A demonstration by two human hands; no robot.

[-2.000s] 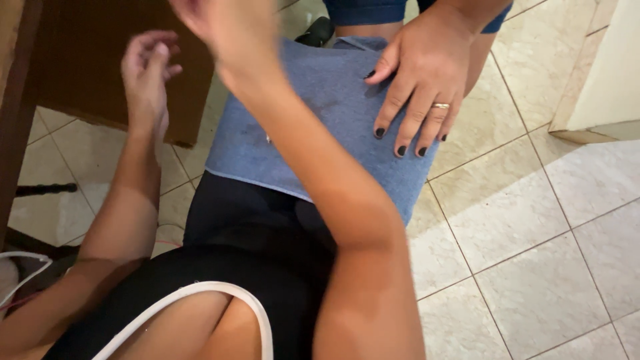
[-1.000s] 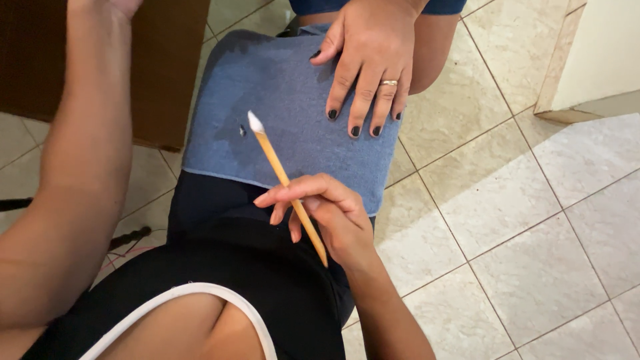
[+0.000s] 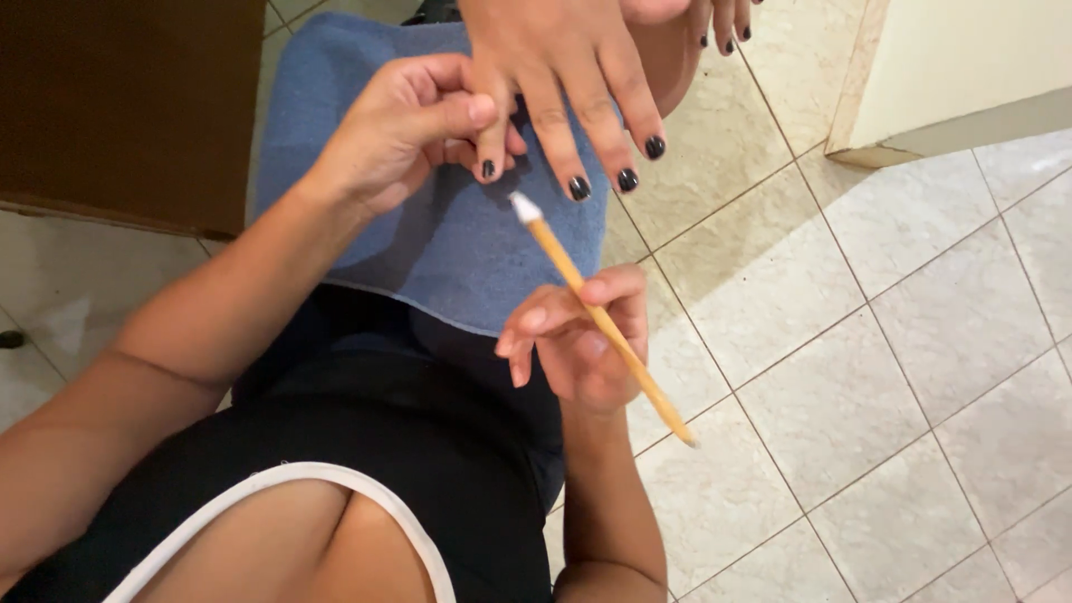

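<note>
My left hand (image 3: 419, 134) grips the little finger of another person's hand (image 3: 561, 84), whose nails wear black polish. In my right hand (image 3: 586, 335) is a wooden manicure stick (image 3: 615, 335), held between the fingers and tilted up to the left. White cotton (image 3: 525, 207) wraps its upper tip, which is just below the gripped finger and apart from its nail. A blue towel (image 3: 452, 251) lies under the hands, across my lap.
The person's other hand (image 3: 727, 21), also with black nails, rests at the top edge. A dark brown wooden panel (image 3: 126, 117) stands at upper left. A pale wall end (image 3: 946, 75) juts in at upper right. Light tiles (image 3: 837, 402) cover the floor.
My left hand has come over the towel and taken hold of the person's little finger. A different hand of that person now lies over the towel; my right hand still holds the stick.
</note>
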